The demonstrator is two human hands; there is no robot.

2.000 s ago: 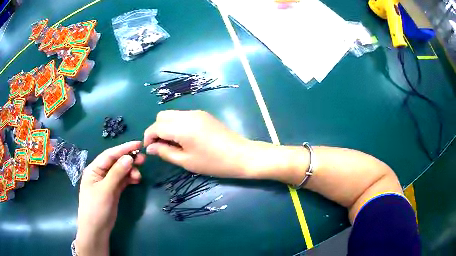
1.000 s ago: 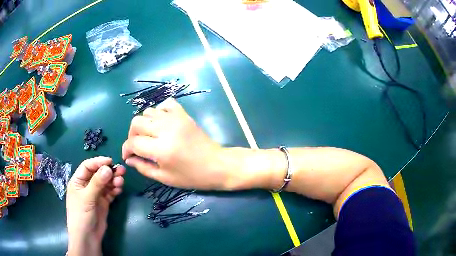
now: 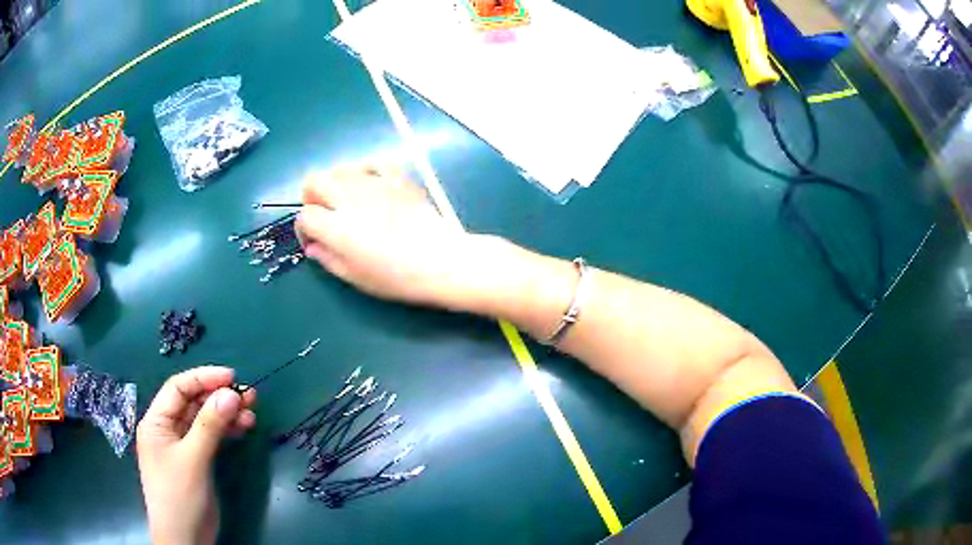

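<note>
My left hand [image 3: 194, 439] is at the lower left, with thumb and index finger pinched on the dark end of a wire lead [image 3: 279, 367]. The lead's silvery tip points up and right. My right hand [image 3: 368, 229] is over the right part of the loose wire pile [image 3: 273, 243]; its fingertips are at the wires, and I cannot tell whether it grips one. A small cluster of black connector pieces [image 3: 180, 331] lies above my left hand. Finished lead assemblies [image 3: 346, 436] lie fanned out to the right of my left hand.
Orange circuit boards [image 3: 64, 279] stand grouped at the left, beside a bag of black parts [image 3: 103, 405]. A bag of white parts [image 3: 208, 136] is at the upper left. White sheets [image 3: 522, 80] lie at the top, with a yellow tool [image 3: 746, 43] and its black cord at the upper right.
My right hand has moved up from beside my left hand to the loose wire pile. A wire lead now shows sticking out from my left fingers. The view has shifted, so the table things appear further left.
</note>
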